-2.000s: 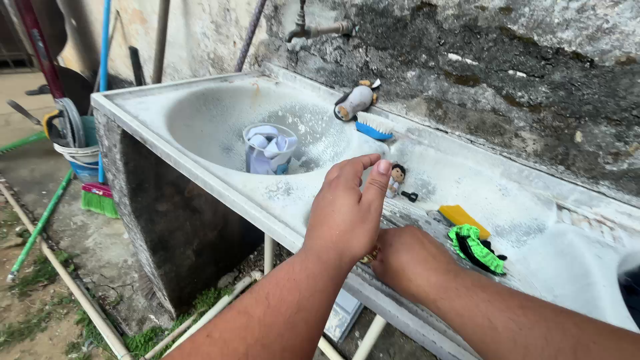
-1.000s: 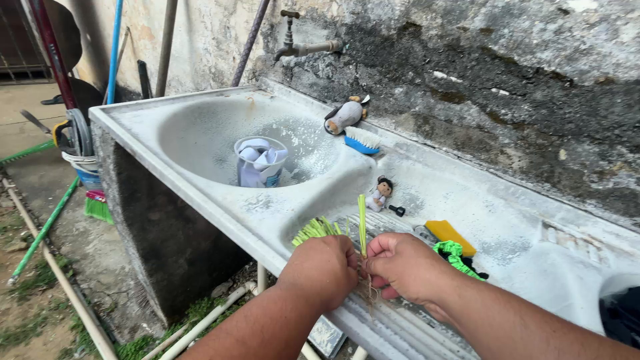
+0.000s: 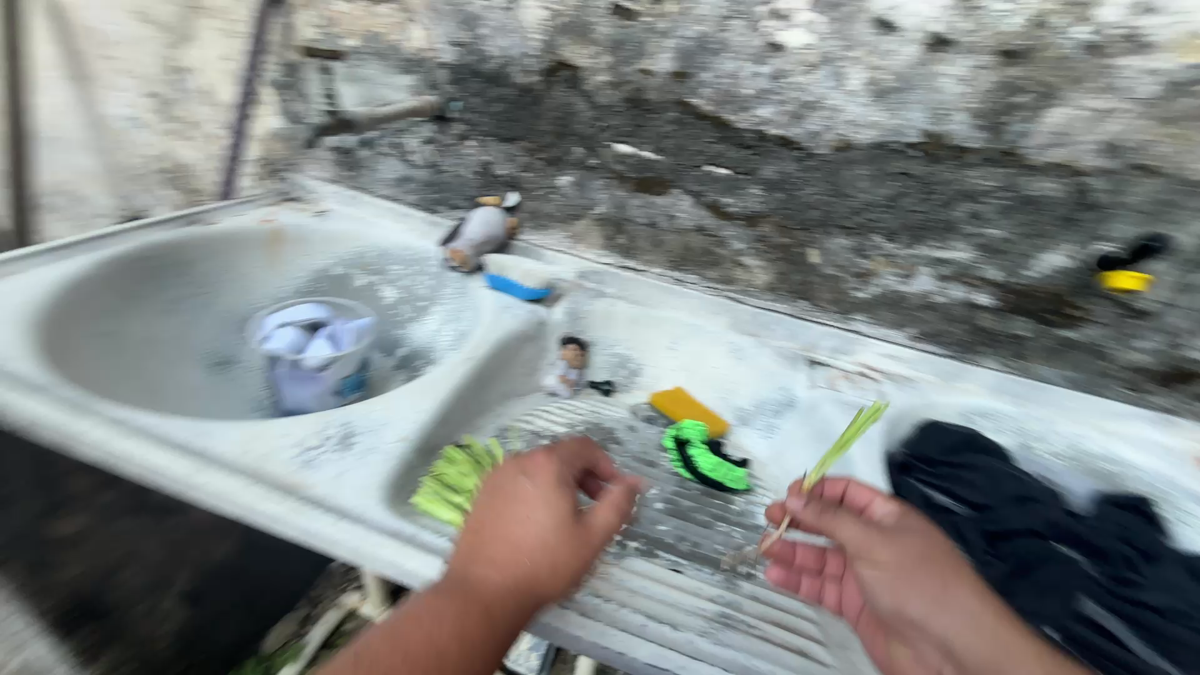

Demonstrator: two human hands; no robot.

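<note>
Between thumb and fingers, my right hand [image 3: 844, 553] holds a thin green plant stalk [image 3: 844, 441] with pale roots, above the ridged washboard [image 3: 694, 600] of the laundry sink. My left hand [image 3: 544, 516] is over the board's left part, its fingers curled; no object shows in them, though the palm is hidden. A bunch of cut green stalks [image 3: 457, 483] lies just left of that hand, partly behind it. Beyond the hands lie a bright green and black scrunchie-like item [image 3: 689, 445] and a yellow sponge [image 3: 689, 411]. The view is blurred.
A small figurine [image 3: 567, 366], a blue and white brush [image 3: 517, 279] and a penguin figure [image 3: 480, 234] are along the back. A clear tub with white cloth [image 3: 309, 352] stands in the left basin [image 3: 141, 281]. Dark cloth [image 3: 1022, 525] fills part of the right basin.
My hands, close together one second ago, are now apart, with the stalk in the right hand moved to the right. The view has swung to the right.
</note>
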